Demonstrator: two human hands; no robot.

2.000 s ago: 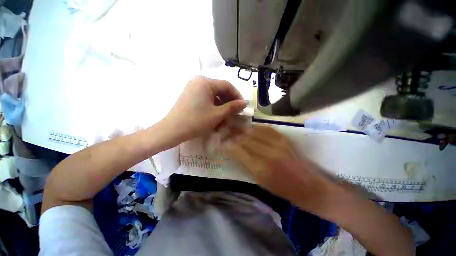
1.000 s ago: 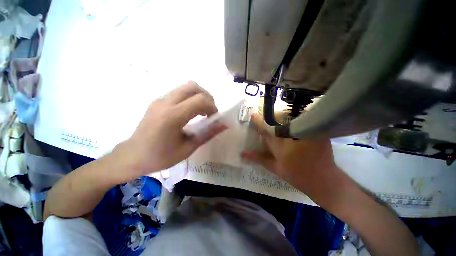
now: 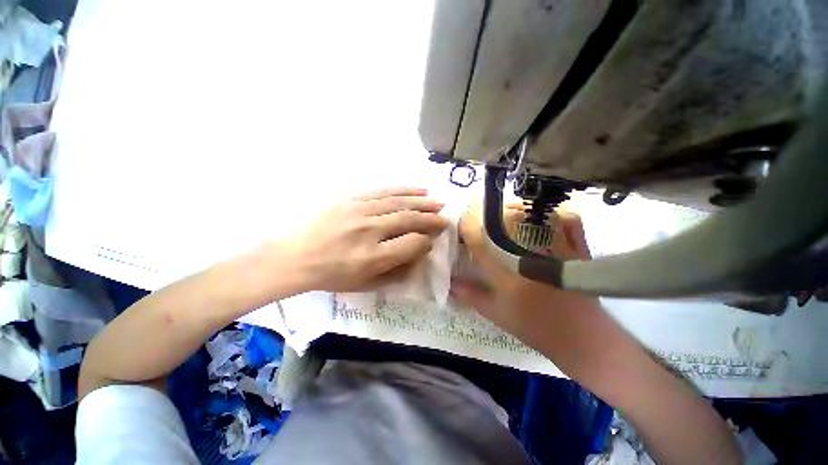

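Observation:
A pale pinkish-white fabric piece (image 3: 399,292) lies on the white table at its front edge, left of the needle area, with one corner hanging over the edge. My left hand (image 3: 377,241) lies flat on the fabric, fingers together and pointing at the needle area. My right hand (image 3: 517,254) is beside the fabric's right edge, under the machine head, partly hidden behind the curved guard bar; whether it grips the fabric is unclear. The grey-white sewing machine head (image 3: 545,82) is above my right hand. The needle tip is hidden.
A printed ruler (image 3: 717,365) runs along the table's front edge. Cream, grey and light-blue cut pieces (image 3: 32,195) are heaped at the far left. Below the table, a blue crate (image 3: 263,345) holds white scraps. More scraps show at the lower right.
My left hand has let go of the raised fabric edge and come down flat on the piece. The fabric now lies lower. The small label seen near the needle earlier is hidden.

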